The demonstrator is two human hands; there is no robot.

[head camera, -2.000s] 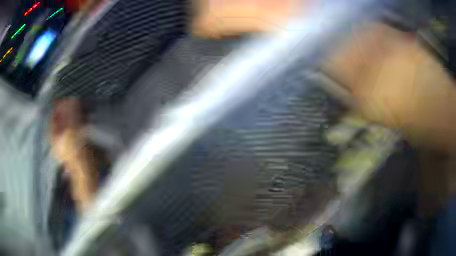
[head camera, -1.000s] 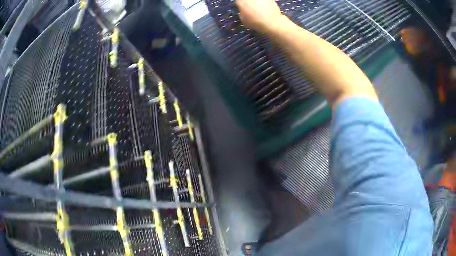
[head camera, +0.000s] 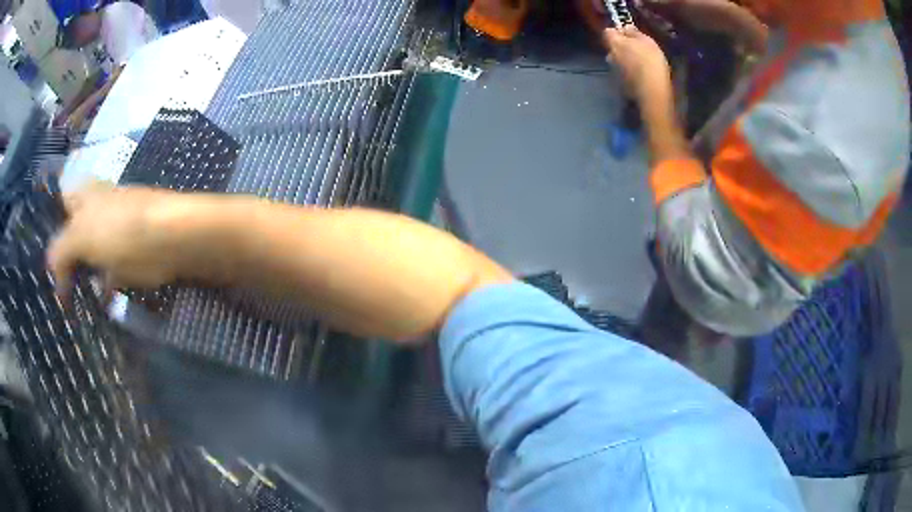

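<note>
My right hand, bare and blurred, reaches across from the right in a light blue sleeve. Its fingers are closed on the upper part of a black studded panel. The panel hangs down the left side, tilted, with rows of small bright points. My left hand is not in view. Lined panels lie on a green-edged worktable beyond and under my forearm. A smaller dark studded piece lies beside them.
A person in a grey and orange top stands at the right, hands on a small light-and-dark object. A blue plastic lattice pallet is on the floor below them. White boxes are at the upper left.
The view has swung from the rack with yellow-wrapped pegs to the worktable and the other person. My right arm now reaches left, with a studded panel in the hand.
</note>
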